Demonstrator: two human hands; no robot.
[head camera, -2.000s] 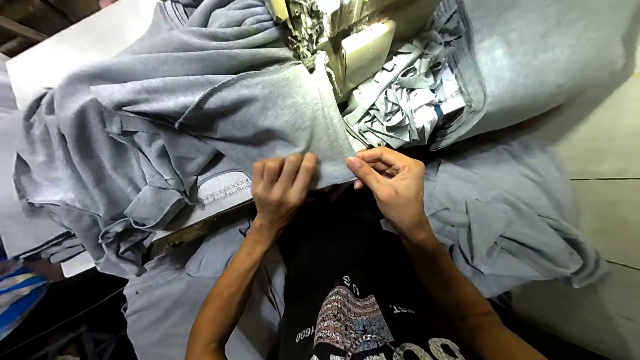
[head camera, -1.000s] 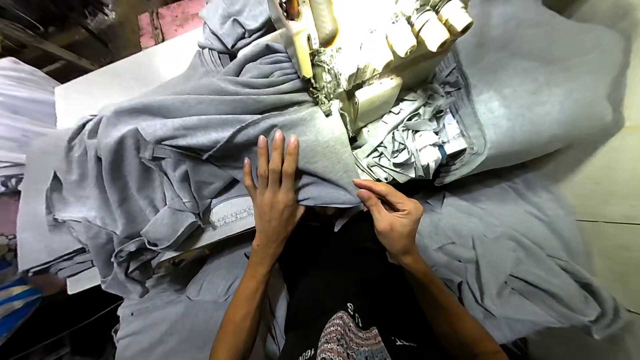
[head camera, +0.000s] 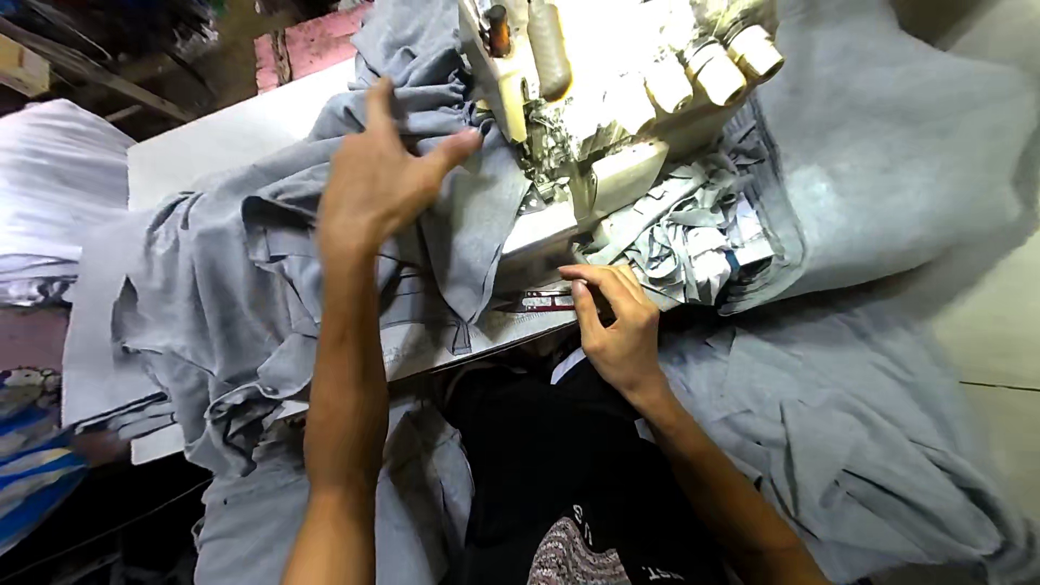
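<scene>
Grey knit fabric (head camera: 284, 187) lies in loose folds over the left of the white work table and reaches up to the overlock sewing machine (head camera: 601, 97). My left hand (head camera: 386, 175), slightly blurred, is spread over the fabric left of the needle area; whether it touches the cloth is not clear. Near the table's front edge is my right hand (head camera: 613, 317), thumb and forefinger close together beside a pair of thread snips (head camera: 548, 301). Whether it holds anything between the fingertips cannot be made out. The fabric's corner lies left of the snips.
Fabric scraps (head camera: 674, 244) are heaped right of the presser area. A large grey cloth (head camera: 886, 146) lies behind them, and more grey fabric (head camera: 845, 439) is spread at the lower right. Thread cones (head camera: 715, 73) stand on the machine. A white fabric pile (head camera: 57, 179) is at the far left.
My left hand has moved up and left from the front of the fabric. The fabric has shifted left, uncovering the table edge and snips. My right hand has let go of the fabric edge.
</scene>
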